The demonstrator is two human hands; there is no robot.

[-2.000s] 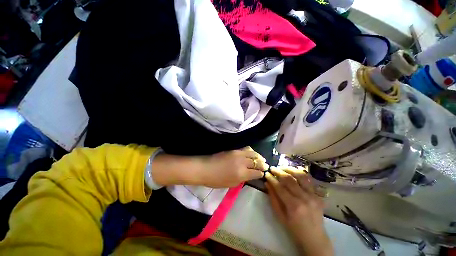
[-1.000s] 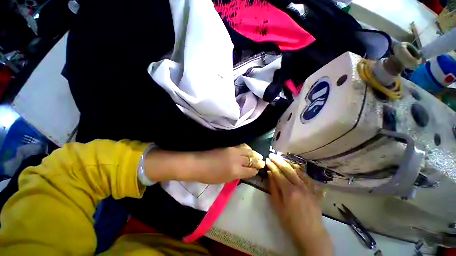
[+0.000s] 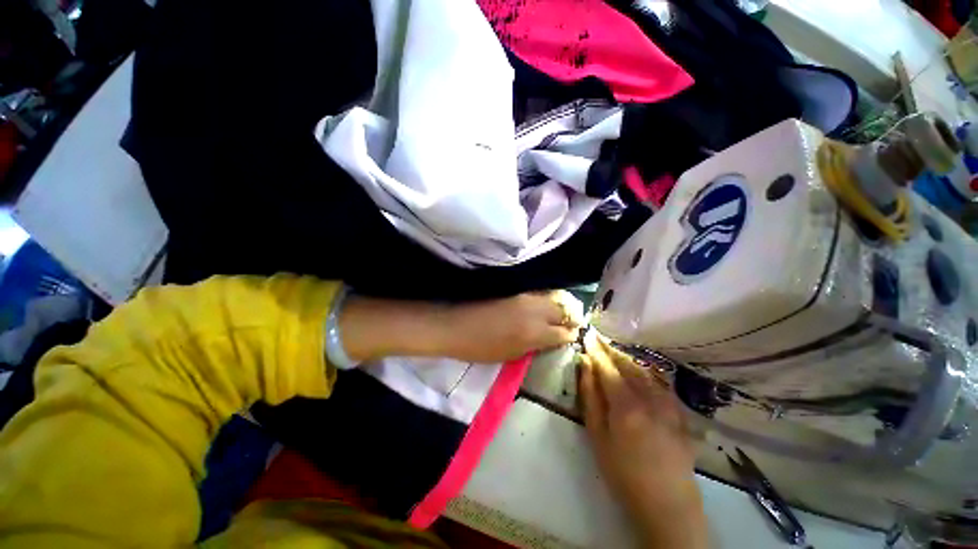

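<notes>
The black garment body [image 3: 257,161] lies in front of me, with its white fabric [image 3: 440,150] bunched on top. A pink strip [image 3: 472,445] hangs along the garment's lower edge by my lap. My left hand [image 3: 525,327] pinches a black edge of the garment at the lit needle area. My right hand [image 3: 633,413] lies on the bed with its fingertips at the same spot, touching or nearly touching the left fingertips. The small piece between the fingertips is mostly hidden. The sewing machine head [image 3: 729,247] stands just right of my hands; the needle is not clearly seen.
Thread snips [image 3: 766,498] lie on the machine bed right of my right hand. A pink printed panel [image 3: 601,48] lies in the pile behind the machine. A thread spool [image 3: 912,150] stands atop the head. Blue plastic [image 3: 43,295] shows at the far left.
The view has shifted slightly, so the machine head appears further right. Both hands stay together near the needle, with the fingertips slightly rearranged. The white fabric and pink strip have moved little.
</notes>
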